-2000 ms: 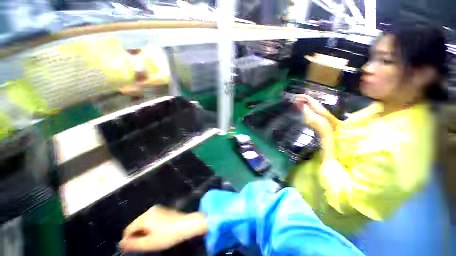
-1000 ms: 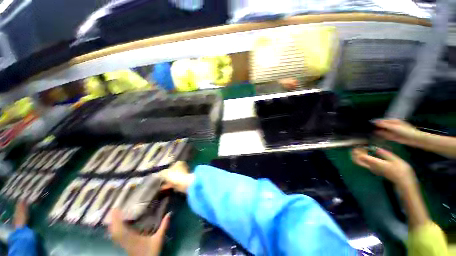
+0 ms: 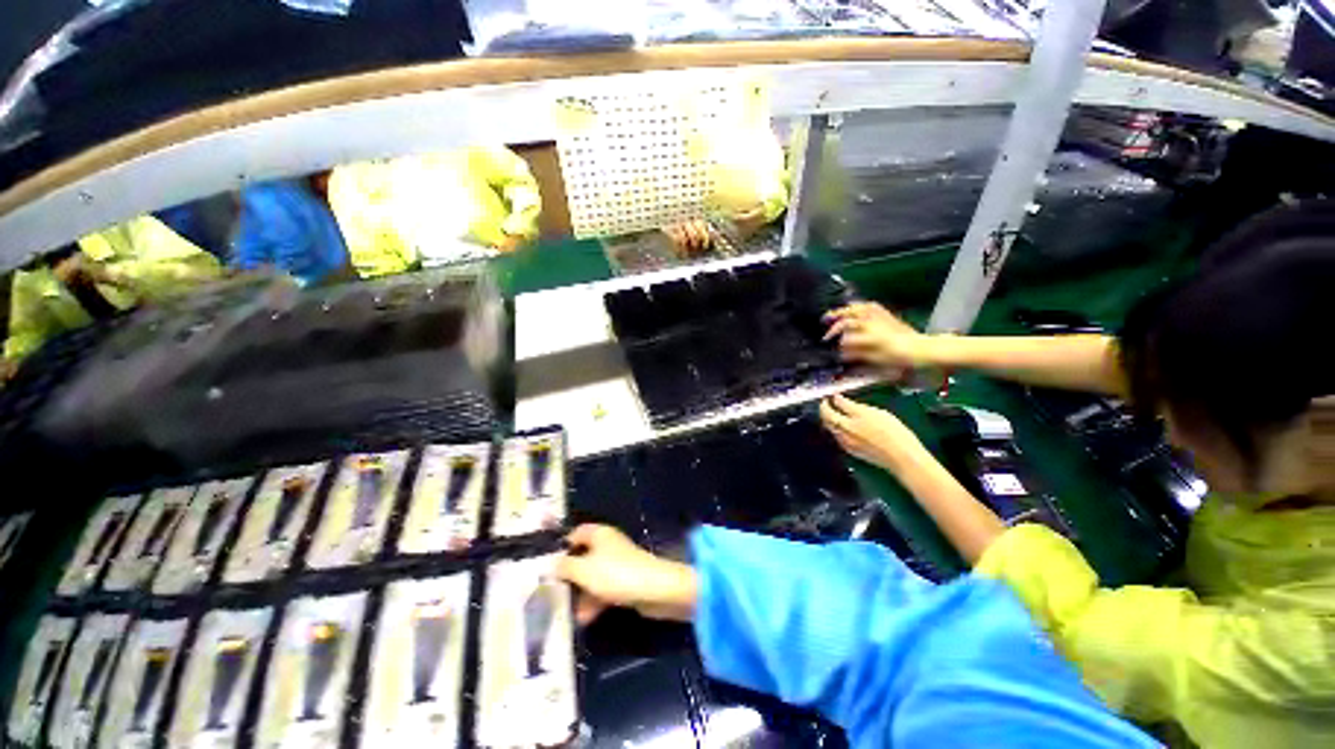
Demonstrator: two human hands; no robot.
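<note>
My right hand (image 3: pixel 627 574), in a blue sleeve, has its fingertips closed on the right edge of a tray of face-down screens (image 3: pixel 334 574). The screens are white rectangles in two rows, each with a dark tapering flex cable with an orange-gold patch. The fingertips touch between the two rows, beside the rightmost screens; their undersides are hidden. A tray of glossy black face-up screens (image 3: pixel 688 490) lies to the right, partly under my right arm. My left hand is not in view.
A yellow-sleeved person at right reaches both hands (image 3: pixel 876 340) to a black tray (image 3: pixel 732 340) on a white board (image 3: pixel 564 359). A dark test device (image 3: pixel 1003 476) lies beyond my sleeve. A tall grey-black tray stack (image 3: pixel 293 366) stands upper left. A metal post (image 3: pixel 1010 176) rises behind.
The view has turned and moved closer to the face-down screens. My right hand is now at their tray's right edge, and the hand seen below the tray is gone. The neighbour's hands are at the black tray.
</note>
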